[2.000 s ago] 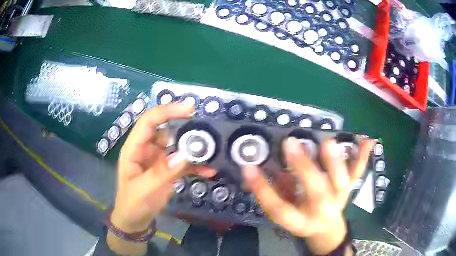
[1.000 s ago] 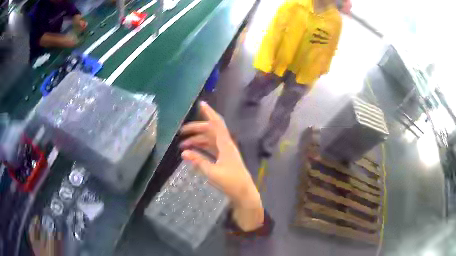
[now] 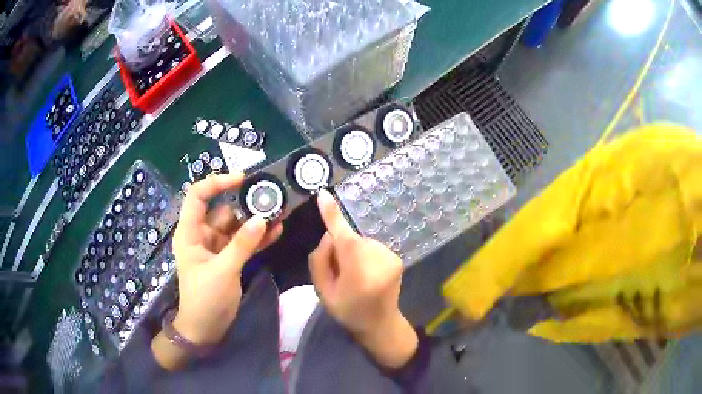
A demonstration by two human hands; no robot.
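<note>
My left hand (image 3: 212, 258) grips the left end of the dark grey fixture plate (image 3: 289, 178), thumb in front. The plate slants up to the right and carries several black round parts with pale centres in a row, one of them a round part (image 3: 356, 147) near its middle. My right hand (image 3: 358, 273) has its index finger extended, with the tip at the lower edge of the second round part from the left; the other fingers are curled and hold nothing visible. A filled blister tray (image 3: 127, 246) lies at lower left.
Stacked clear trays (image 3: 331, 54) stand behind the plate. A clear blister tray (image 3: 431, 185) with empty pockets is at right. Loose round parts and a white paper slip (image 3: 242, 158) lie at left. A red bin (image 3: 163, 88) and a blue bin (image 3: 46, 138) are farther back. A person's yellow sleeve (image 3: 508, 246) is close at right.
The view has swung back from the aisle to the plate. The plate has moved away from the filled tray. My right hand now points at a part. The person in yellow is nearer.
</note>
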